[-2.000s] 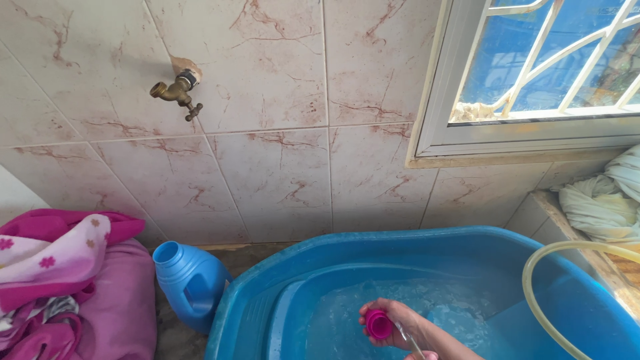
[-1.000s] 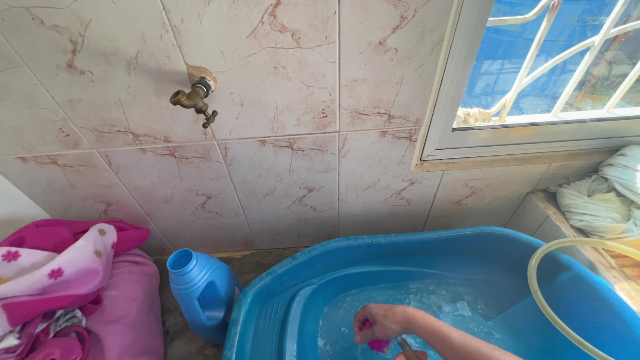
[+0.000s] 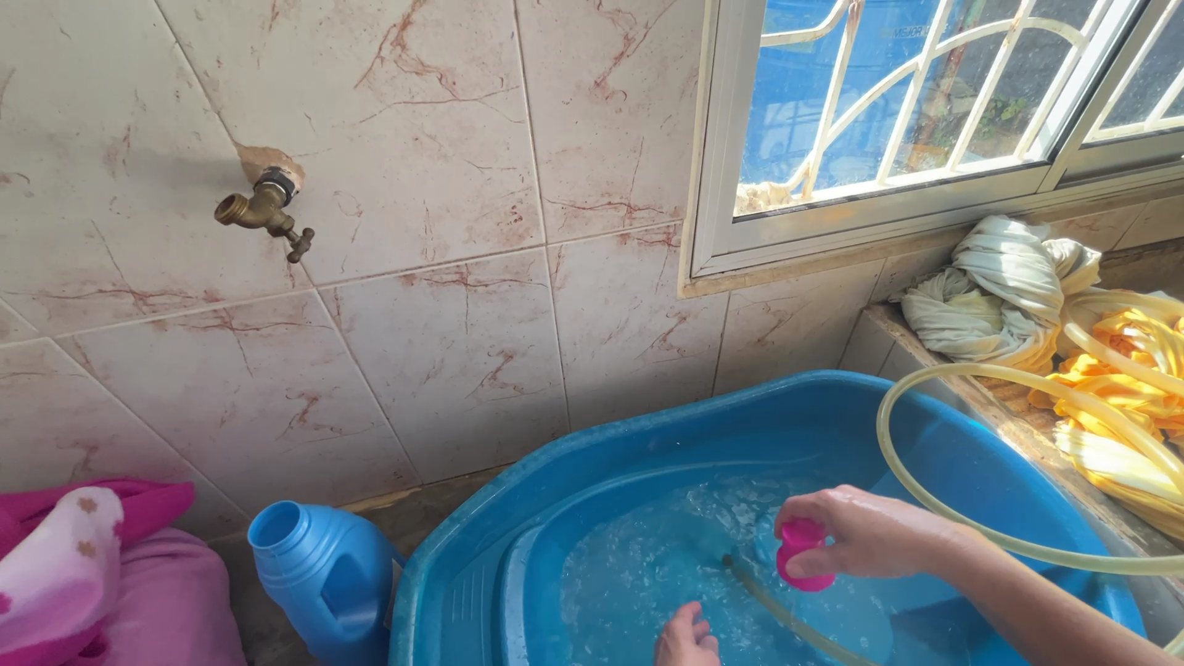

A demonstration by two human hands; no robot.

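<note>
My right hand (image 3: 846,532) holds a pink plastic cap (image 3: 803,555) between thumb and fingers above the water in a blue plastic tub (image 3: 546,439). Low in the view, my left hand (image 3: 687,636) is over the tub, partly cut off by the frame, its fingers apart and nothing seen in them. A translucent yellowish hose (image 3: 957,527) loops over the tub's right side, and a hose end (image 3: 731,562) lies in the water between my hands. An uncapped blue plastic jug (image 3: 324,573) with a handle stands just left of the tub.
A brass tap (image 3: 259,208) juts from the tiled wall. Pink fabrics (image 3: 157,592) are piled at the lower left. On the ledge at the right lie a twisted whitish cloth (image 3: 994,296) and yellow cloth (image 3: 1124,379). A window (image 3: 888,102) with white bars is above the tub.
My right hand has lifted the pink cap from close to the water and moved apart from my left hand. The hose end now lies free in the water. The view has shifted right.
</note>
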